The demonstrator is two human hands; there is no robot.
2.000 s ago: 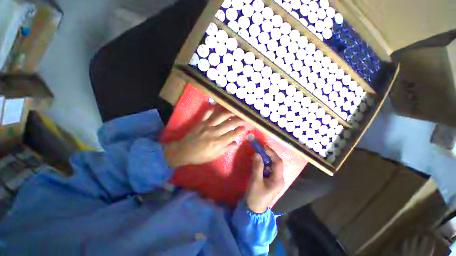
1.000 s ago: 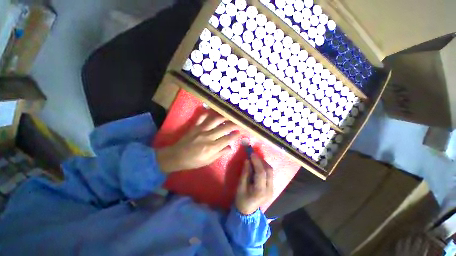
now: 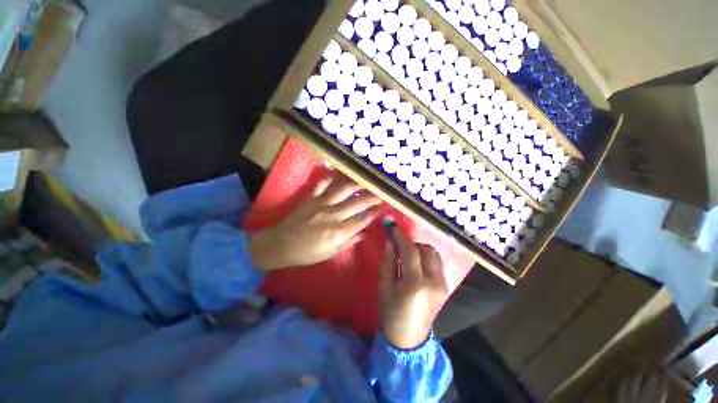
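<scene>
The red work mat lies in front of the open divided carton. My right hand is over the mat's right part, its fingers around a dark blue capacitor. A small white pad shows at the capacitor's far end. My left hand lies palm down on the mat, fingers spread toward the carton. Another white pad lies at the mat's far edge. Capacitors with white pads stand in rows in the carton. Capacitors without visible pads fill part of the far row.
A black surface is beyond the mat on the left. Brown cartons stand at the right and lower right, with more boxes at the far left. Another person's hand shows dimly at the lower right edge.
My right hand has shifted slightly and its fingers have changed position on the capacitor, which shows less than two seconds ago. My left hand stays almost in place.
</scene>
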